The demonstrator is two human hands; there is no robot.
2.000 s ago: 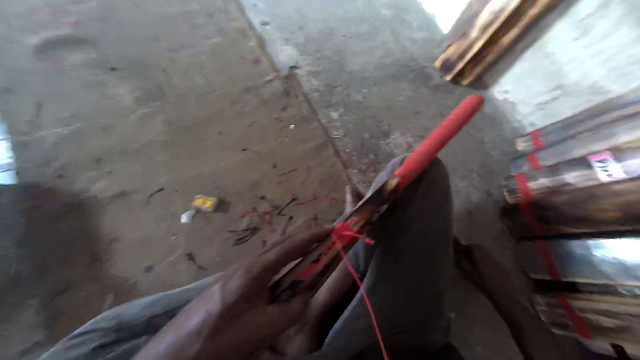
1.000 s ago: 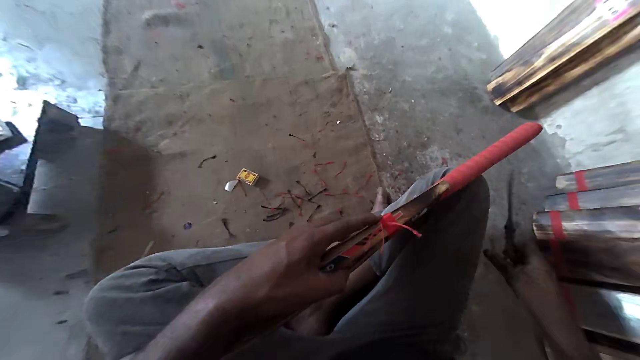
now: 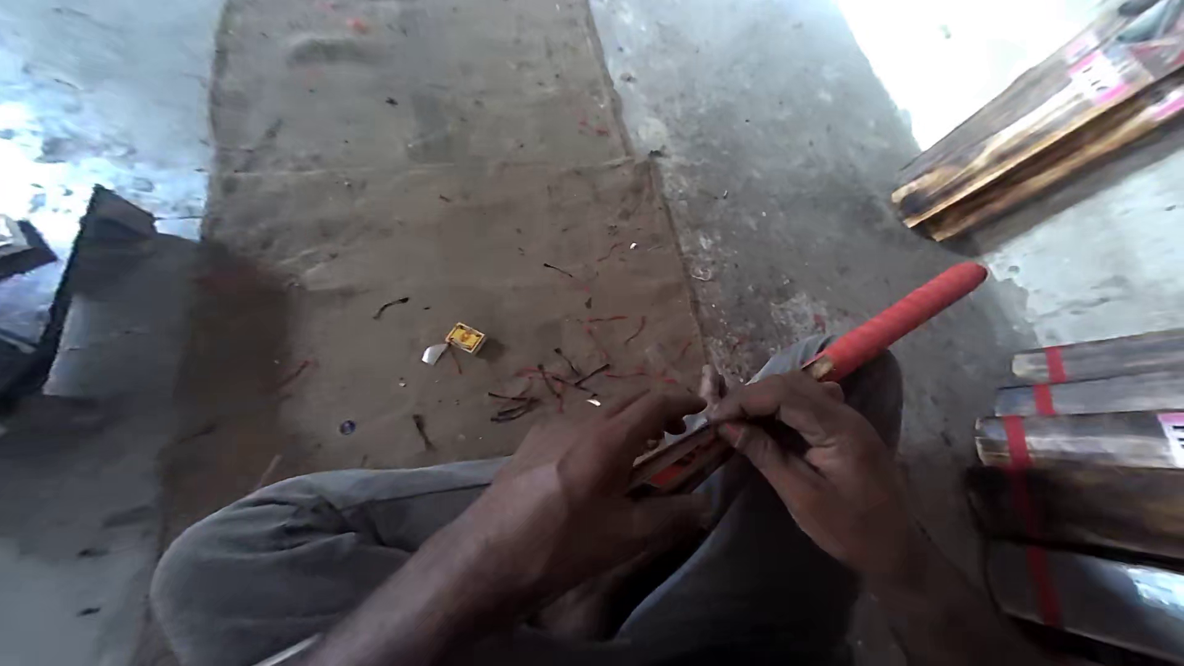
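Note:
A cricket bat with a red wrapped grip [image 3: 906, 319] lies slantwise across my lap, its handle pointing up and right past my knee. My left hand [image 3: 601, 462] is closed around the narrow part of the bat below the handle, the rest of the blade being hidden by the hand and wrist. At the shoulder of the bat, my right hand [image 3: 805, 439] has its thumb and fingertips pinched together close to my left fingers. The red string seen there earlier is largely covered by the fingers, so what the right fingertips pinch cannot be made out.
A brown cloth mat [image 3: 444, 222] lies on the concrete floor, with a small yellow matchbox [image 3: 466, 339] and scattered bits of thread [image 3: 518, 402] on it. At right are several bat blades bound with red bands [image 3: 1017, 444]; further blades [image 3: 1036, 139] lie at upper right.
My right hand has come up from beside my right knee to the bat's shoulder, beside my left hand. The left hand still holds the bat.

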